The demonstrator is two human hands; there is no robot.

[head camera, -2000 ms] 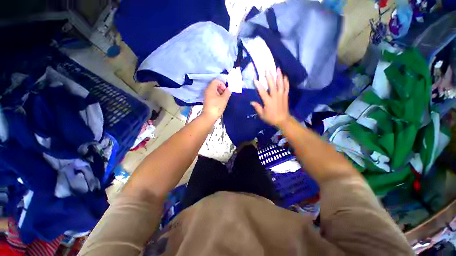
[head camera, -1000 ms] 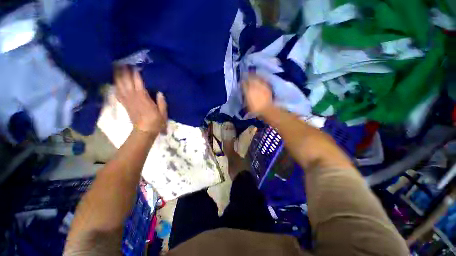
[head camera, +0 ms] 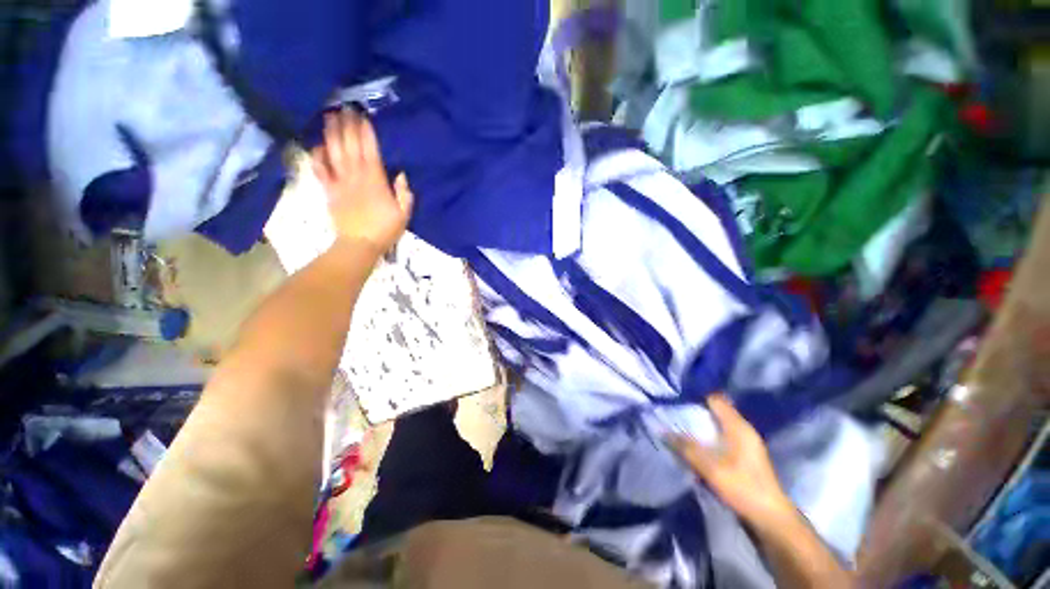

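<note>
A large navy fabric stack (head camera: 461,150) lies at the top centre, with pale grey pieces (head camera: 161,127) at its left. My left hand (head camera: 363,196) rests on the navy stack's lower left edge, fingers spread, gripping nothing. A pale grey and navy bundle (head camera: 656,265) stretches from beside the stack towards my lower right. My right hand (head camera: 737,460), slightly blurred, holds this bundle near a gathered navy band; the fingertips are partly hidden in the fabric. A small white strip (head camera: 568,211) shows at the stack's right edge.
A speckled white board (head camera: 420,334) lies under the navy stack on the floor. Green and white cut pieces (head camera: 818,150) are heaped at the upper right. Navy pieces (head camera: 69,495) lie at the lower left. A brown curved edge (head camera: 950,426) runs along the right. A metal leg (head camera: 104,322) stands left.
My right hand has moved down and right, and the grey and navy bundle now extends towards me, covering the basket seen before. My left hand stays on the navy stack, slightly higher in view.
</note>
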